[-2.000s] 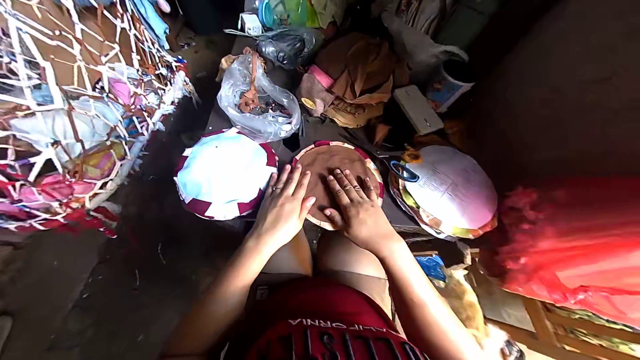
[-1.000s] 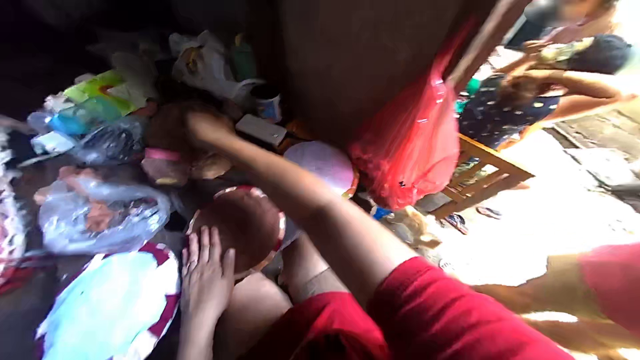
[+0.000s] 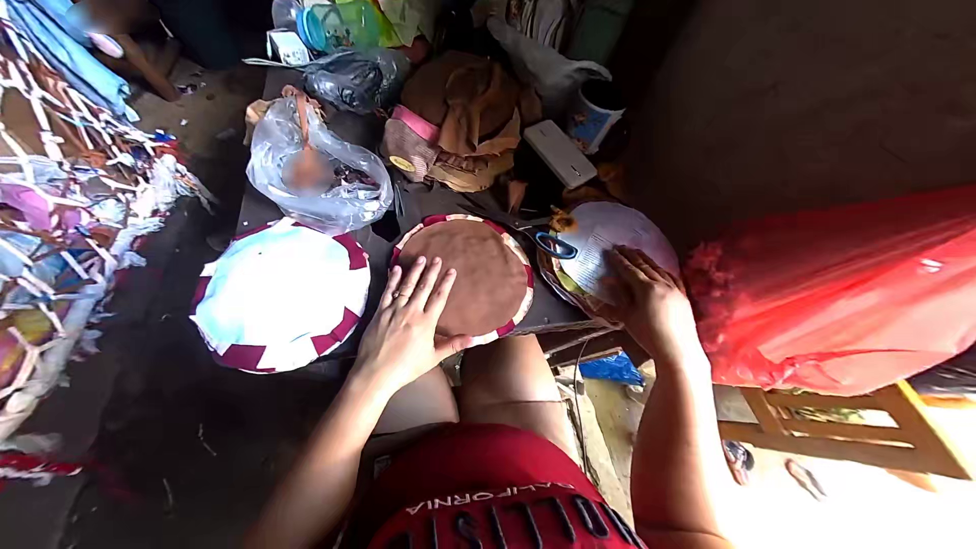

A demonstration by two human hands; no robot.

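Note:
My left hand lies flat with fingers spread on the lower left of a round brown disc that has a red and cream patchwork rim. On the right, my right hand rests palm down on a round stack topped with pale printed paper; its fingertips overlap the paper. Scissors with blue handles lie between the two rounds, their handles over the paper's edge. To the left of my left hand sits another round piece with a bright white top and a maroon and cream rim.
Behind the rounds are a clear plastic bag, a heap of brown fabric, a white box-shaped device and a patterned cup. A netted bundle stands left; a red plastic bag hangs right, above a wooden chair.
My right hand was on the brown disc at first, then reached over to the brown fabric heap; now it is on the paper-topped stack. My left hand has stayed on the disc. The view swung right and back.

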